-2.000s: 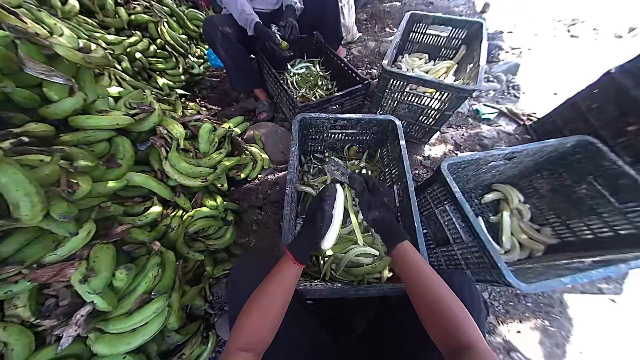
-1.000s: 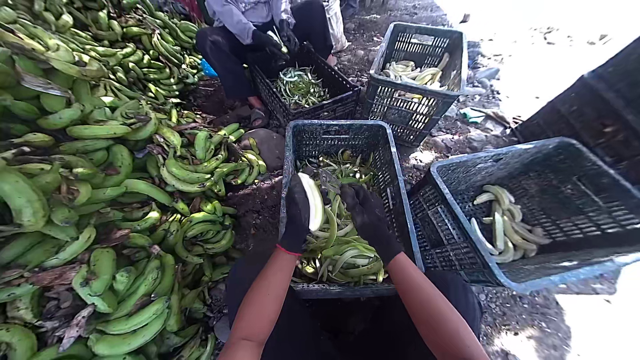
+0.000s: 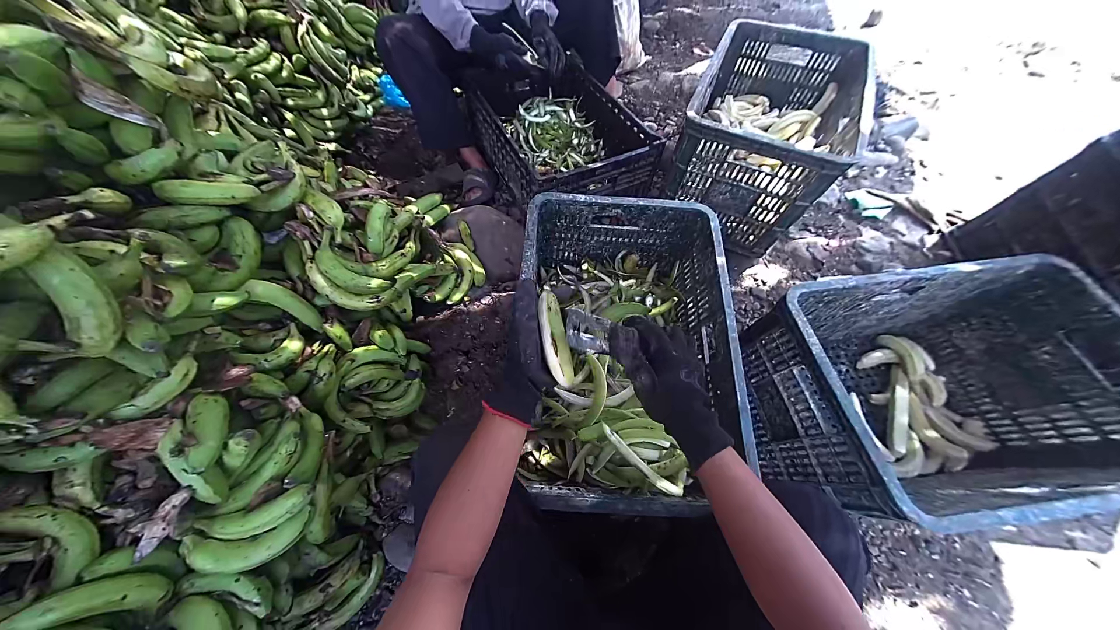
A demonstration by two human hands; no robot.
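My left hand (image 3: pixel 522 363), in a dark glove with a red cuff edge, holds a partly peeled green plantain (image 3: pixel 555 337) upright over the left side of a plastic crate (image 3: pixel 731 350). My right hand (image 3: pixel 661 376), also gloved, grips a flat metal blade tool (image 3: pixel 588 331) whose end lies close beside the plantain. Green and white peels (image 3: pixel 612 446) fill the bottom of the crate below both hands. Peeled plantains (image 3: pixel 919 411) lie in the tilted crate (image 3: pixel 831 385) at the right.
A large heap of green plantains (image 3: pixel 219 350) covers the left. Ahead, a seated person's gloved hands (image 3: pixel 525 48) work over a crate of peels (image 3: pixel 490 131). Another crate (image 3: pixel 770 144) with peeled plantains stands at the upper right, a dark crate (image 3: pixel 1050 197) at the far right. A stone (image 3: pixel 490 241) lies beside my crate.
The plantain in my left hand showed a broad white peeled side before; now green skin faces up. My right hand, lower and apart a second ago, has come up near it with the blade.
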